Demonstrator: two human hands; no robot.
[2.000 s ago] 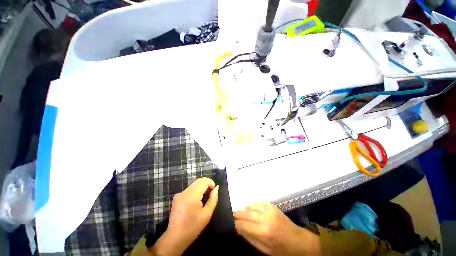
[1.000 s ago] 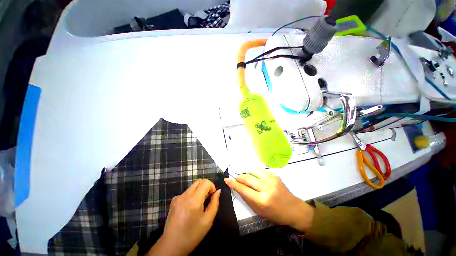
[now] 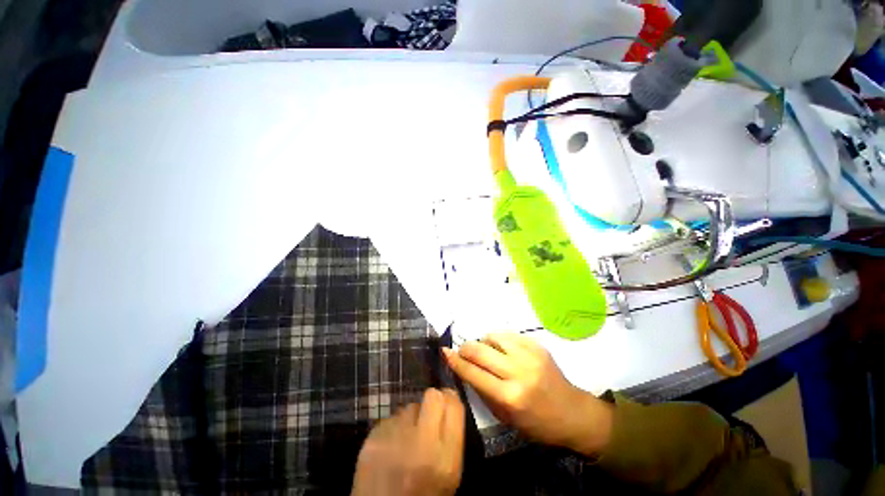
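Note:
The plaid fabric panel (image 3: 301,349) in black, grey and cream lies on the white table, its lower part running out at the bottom edge. A black piece (image 3: 474,436) runs along its right edge. My right hand (image 3: 529,387) has its fingertips closed on the top of the black edge. My left hand (image 3: 415,448) is slightly blurred, lower on the right part of the panel, fingers bent down onto the black piece; whether it pinches the cloth is unclear.
The sewing machine head (image 3: 602,165) stands right of the panel, with a lime-green tag (image 3: 551,262) on an orange loop beside it. Scissors (image 3: 723,334) with orange and red handles lie at right. Blue tape (image 3: 44,271) marks the left edge. Dark and plaid cloth (image 3: 340,31) lies behind the rim.
My left hand has moved down and slightly right along the black edge. My right hand has moved up to the black edge's top. The view has shifted, and the machine appears further right.

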